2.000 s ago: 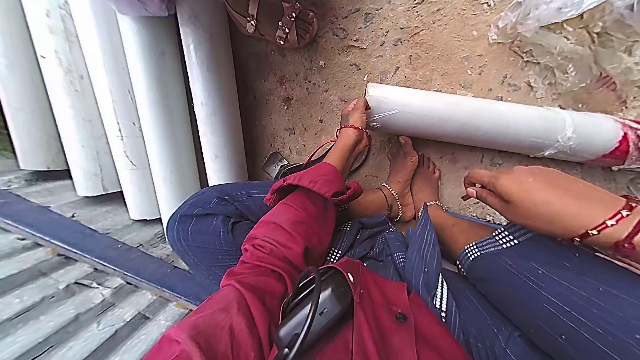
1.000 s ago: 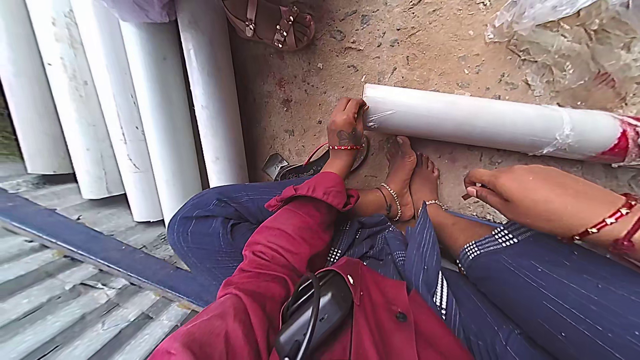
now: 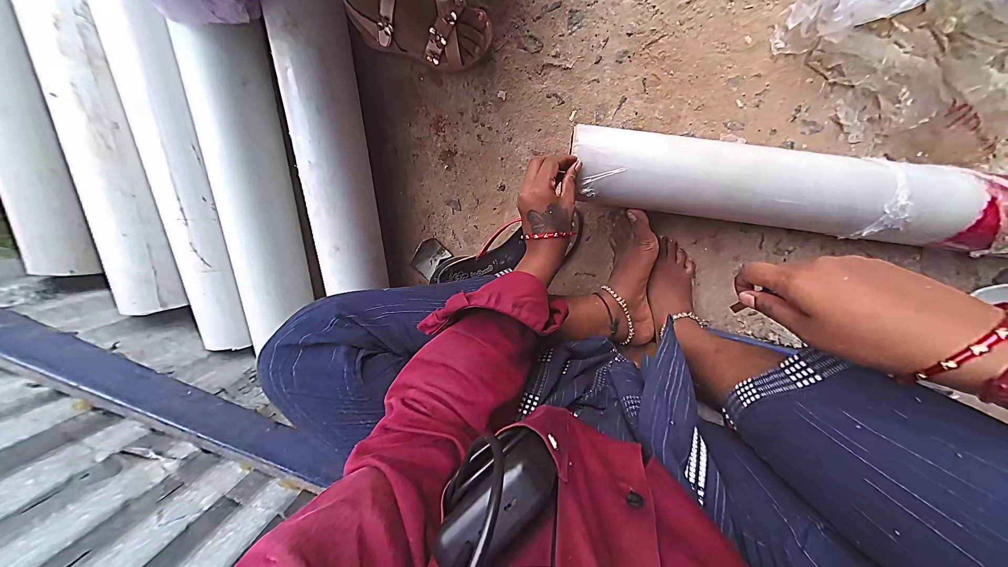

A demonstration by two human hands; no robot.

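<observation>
A long white tube (image 3: 748, 181), wrapped in clear plastic film and red toward its right end, lies on the ground past my bare feet. At the tube's left end, the fingers of my left hand (image 3: 549, 197) pinch the loose edge of the plastic film (image 3: 602, 177). My right hand (image 3: 835, 307) hovers over my right shin, nearer to me than the tube. A small thin brown object (image 3: 739, 307) sticks out between its thumb and fingers; its kind is unclear.
Several white tubes (image 3: 327, 142) stand side by side at the left, above a corrugated sheet (image 3: 94, 465) and a blue bar (image 3: 157, 390). A sandal (image 3: 441, 35) lies at the top, crumpled clear plastic (image 3: 882, 71) at upper right, and a black slipper (image 3: 488, 260) beside my left wrist.
My left hand has moved slightly from its earlier place at the tube's left end, and the film there now looks pulled into creases. My right hand has stayed about where it was.
</observation>
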